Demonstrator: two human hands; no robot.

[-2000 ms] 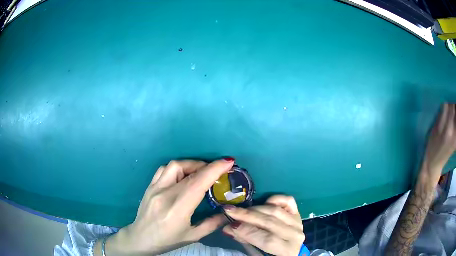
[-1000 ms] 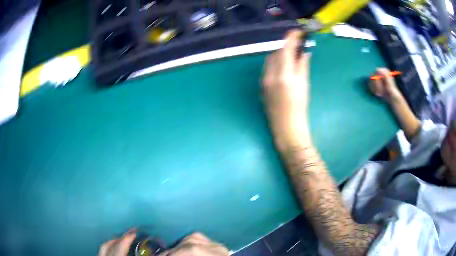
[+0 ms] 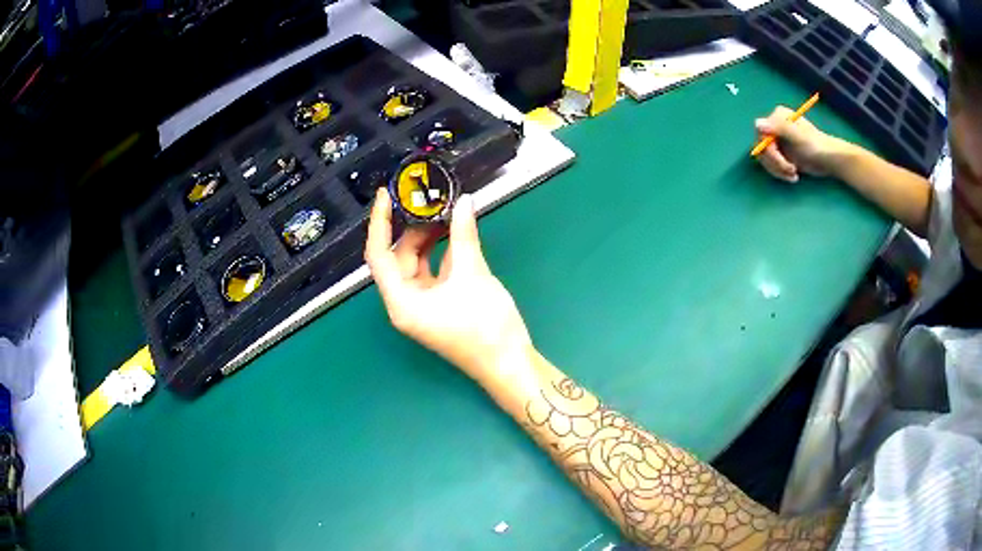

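Note:
Neither of my hands is in view. A dark round watch case [image 3: 421, 192] with amber inside and small white pieces is held up by a co-worker's tattooed hand [image 3: 447, 296], thumb and fingers on opposite sides of its rim. It is in front of the right part of a large black foam tray [image 3: 282, 314]. Several tray pockets hold round parts, such as an amber case [image 3: 244, 279] near the front and a silvery-blue speckled module [image 3: 304, 227].
The tray rests on a white board [image 3: 533, 167] on the green bench mat [image 3: 409, 452]. The co-worker's other hand [image 3: 795, 149] holds an orange stick [image 3: 800, 112]. A yellow post [image 3: 595, 54] and another black tray [image 3: 851, 78] stand behind. A crumpled white scrap [image 3: 131, 385] lies at left.
My view has swung up towards the tray. My hands, which held a case low in the picture, have left view. The tattooed hand, earlier at the tray's edge, now holds up a case.

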